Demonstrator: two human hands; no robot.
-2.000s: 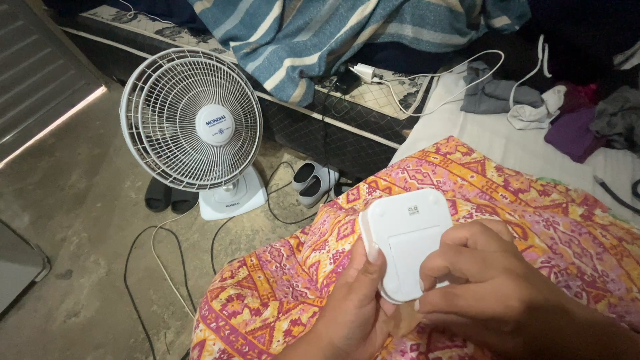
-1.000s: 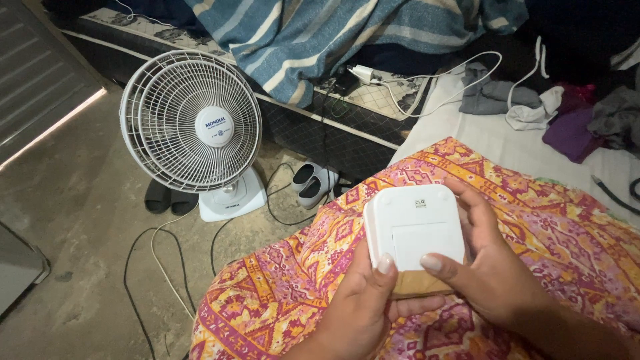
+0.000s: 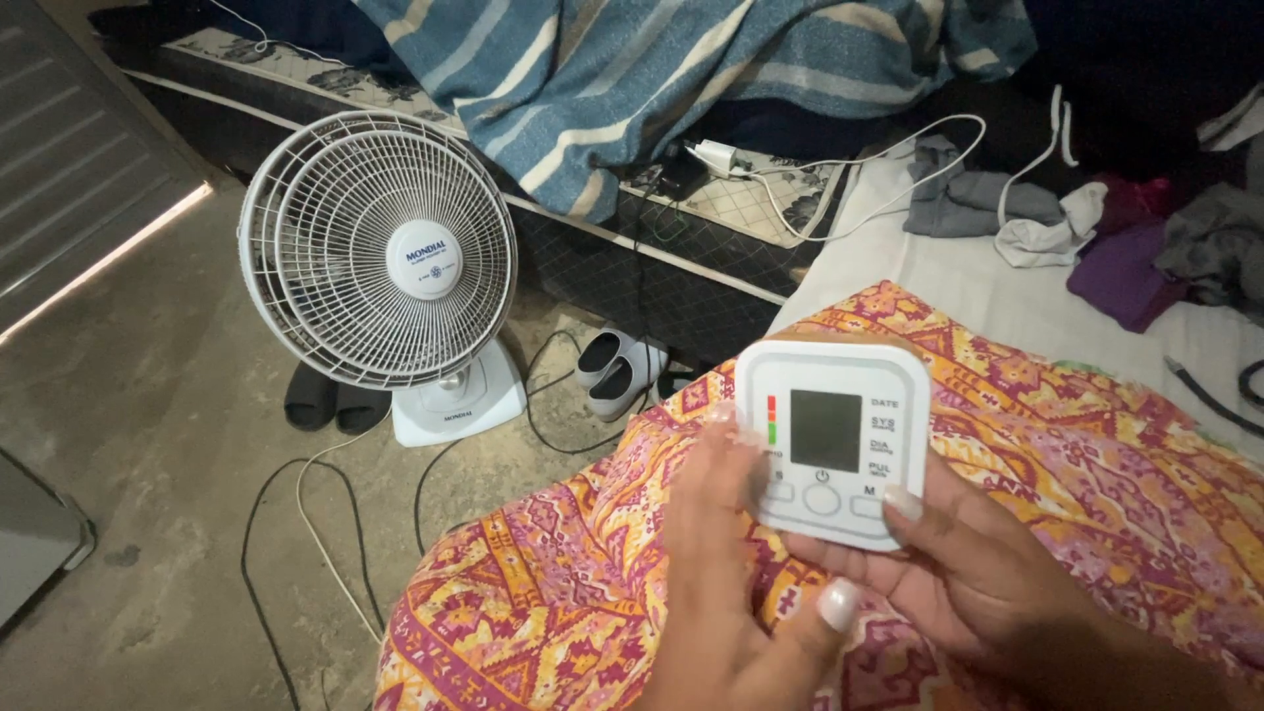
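Observation:
A white blood pressure monitor [image 3: 828, 442] faces me with its dark, blank screen and buttons showing. My right hand [image 3: 973, 553] holds it from below and behind, thumb on the lower right corner near the M button. Beside its lower left side is my left hand [image 3: 736, 553], slightly blurred, fingers raised and thumb apart; whether its fingertips touch the monitor's edge I cannot tell. Under both hands lies the orange and pink patterned cloth [image 3: 553, 583] over my lap.
A white fan [image 3: 395, 267] stands on the floor at left, with black slides [image 3: 336, 400] behind it and grey shoes [image 3: 620, 373] beside it. Cables [image 3: 252, 553] loop over the floor. A charger [image 3: 719, 158] lies on the far bed base; clothes [image 3: 1126, 267] lie on the white sheet.
The monitor has been turned over, from its back with the battery cover to its screen side. Both hands held it a second ago; now the left hand's fingers have come off its front and spread.

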